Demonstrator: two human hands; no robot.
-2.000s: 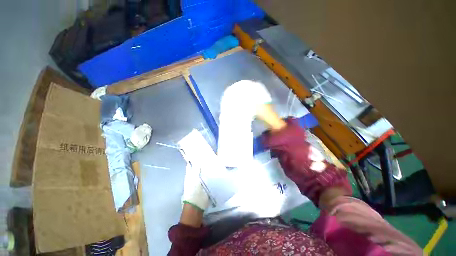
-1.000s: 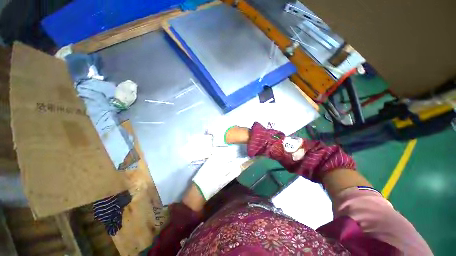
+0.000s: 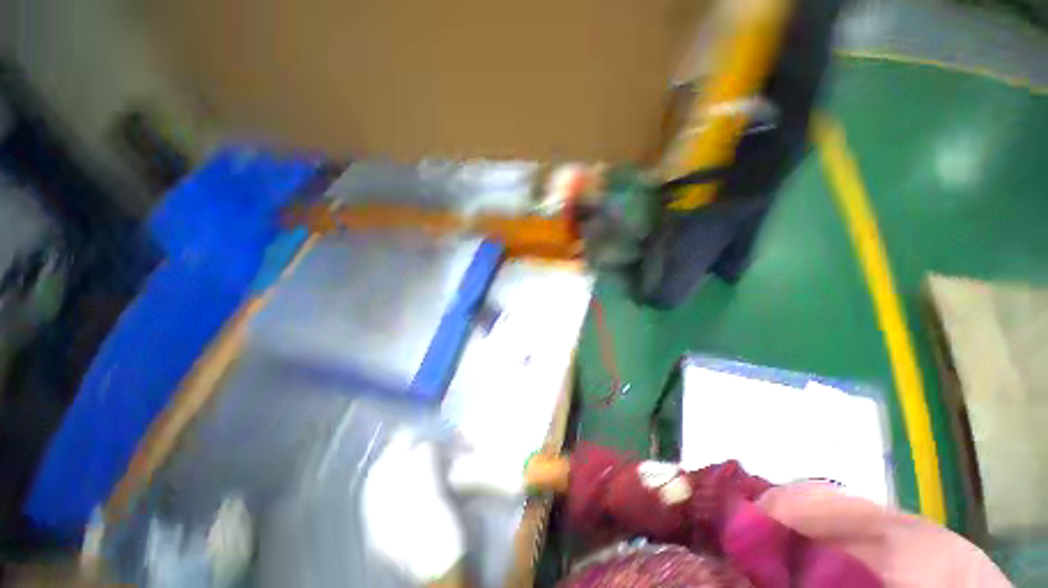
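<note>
The view is strongly blurred. My left hand [image 3: 414, 511], in a white glove, is low over the metal-topped table [image 3: 305, 471]. My right hand [image 3: 488, 465], also in a white glove, is just right of it by the table's right edge, its maroon sleeve reaching in from the right. Fingers, and anything held in them, cannot be made out. Ahead lies the blue-edged raised plate [image 3: 368, 293]. A marked white sheet [image 3: 523, 345] lies right of it along the table edge. Thin pale strips [image 3: 345, 442] show faintly left of my hands.
A white-topped floor tray [image 3: 781, 431] stands right of the table. A tan board [image 3: 1006, 396] lies at the far right. An orange rail [image 3: 460, 226] runs behind the table. A yellow bar [image 3: 736, 92] and dark blurred shapes, possibly a person's legs, are beyond. Blurred cloths lie at lower left.
The view has swung to the right, bringing the floor tray and tan board into sight. The cardboard flap has left the picture. Both hands remain low over the table's near part.
</note>
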